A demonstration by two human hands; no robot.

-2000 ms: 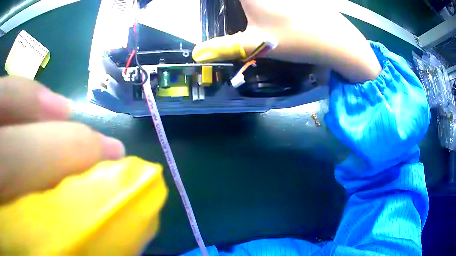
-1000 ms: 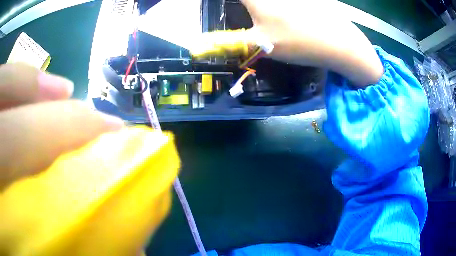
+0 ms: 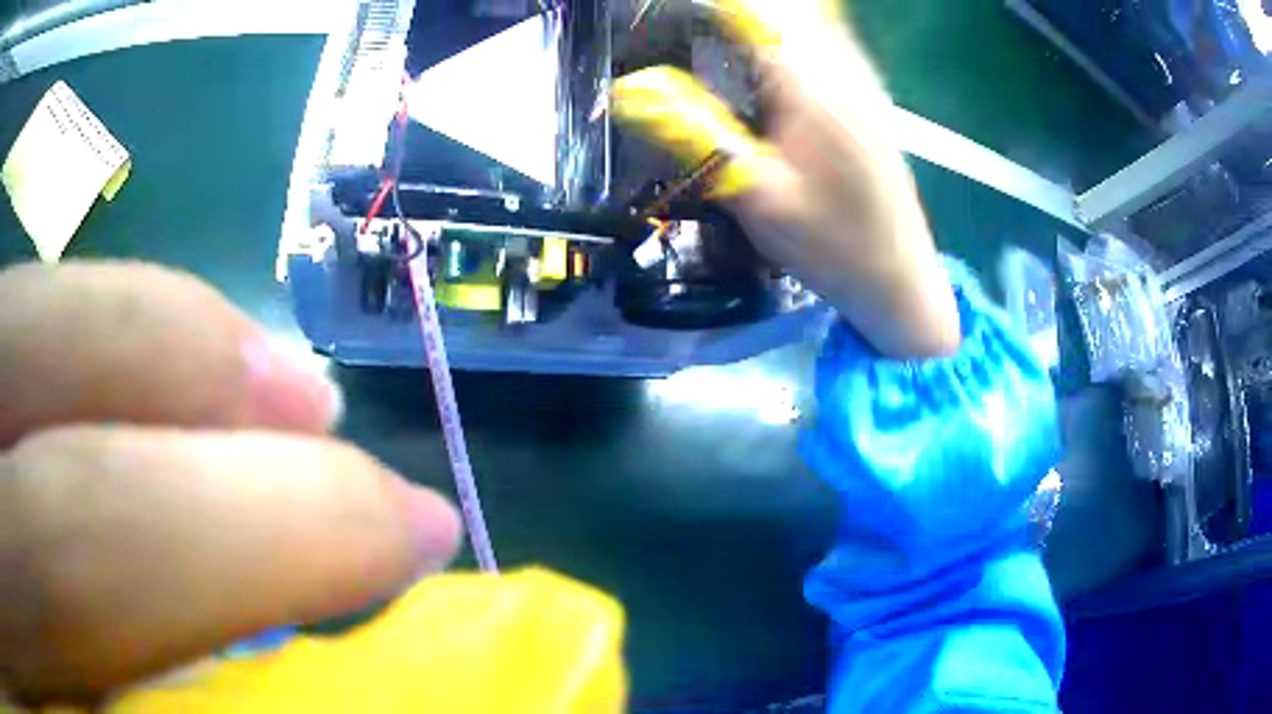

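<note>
An open projector unit (image 3: 488,349) lies at the top centre, with a pale triangular surface (image 3: 495,105), a circuit board (image 3: 472,272) and a black round lens (image 3: 693,286). A flat ribbon cable (image 3: 449,405) hangs out over its near edge. A small white plug (image 3: 650,248) rests by the lens. My right hand (image 3: 823,181), with yellow finger cots, is over the unit's right part, fingers apart and blurred; whether it touches anything is unclear. My left hand (image 3: 209,488) is large, close to the camera and cut off at the left; its fingertips show nothing held, but its grip is unclear.
A yellow notepad (image 3: 63,168) lies at the upper left on the dark green bench (image 3: 600,481). Clear bagged parts (image 3: 1130,335) lie at the right. A white-silver rail (image 3: 983,165) runs behind the unit, with the green belt beyond.
The view has shifted to the right. My right hand has lifted from its flat pose inside the unit and its fingers have spread. My left hand appears lower and extends further right.
</note>
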